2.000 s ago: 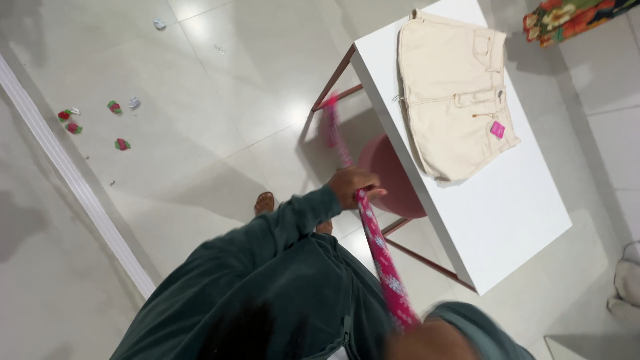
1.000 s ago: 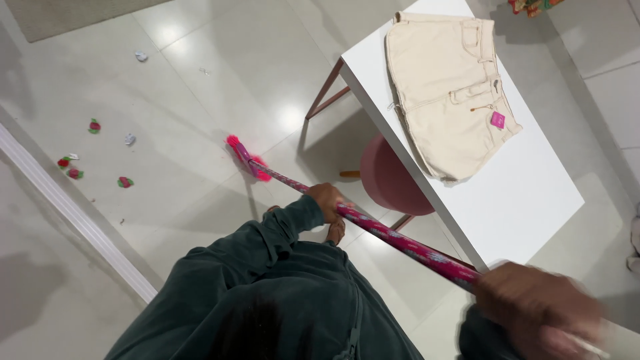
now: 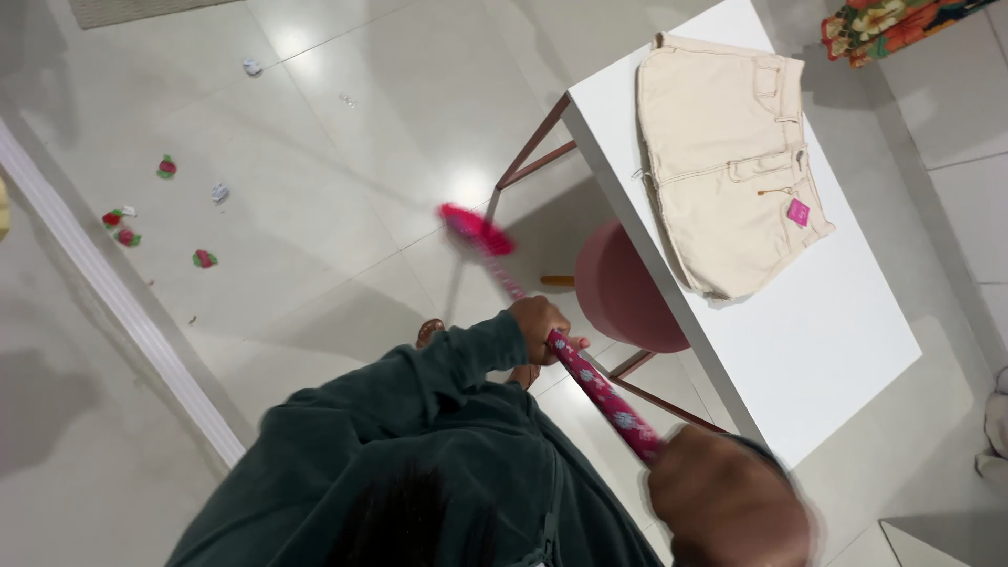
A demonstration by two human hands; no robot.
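Note:
My left hand (image 3: 540,329) grips the handle of a broom below its middle. Nearer the camera, my right hand (image 3: 724,488) is closed around the upper part of the same handle and looks blurred. The broom handle (image 3: 602,394) is pink with a floral pattern. Its bright pink bristle head (image 3: 476,228) is on or just over the tiled floor, left of the table's leg, and is blurred. Several red and green pieces, one of them here (image 3: 205,258), lie scattered on the floor at the left, with crumpled pale scraps (image 3: 220,192) among them.
A white table (image 3: 835,346) stands at the right, with a cream denim skirt (image 3: 724,126) on it. A pink chair (image 3: 622,287) is partly under the table. A white floor track (image 3: 118,291) runs along the left. Floral cloth (image 3: 890,27) hangs at the top right.
The broom head was by the table leg, swung left over open floor, and is now back near the table leg. Both hands have stayed on the handle.

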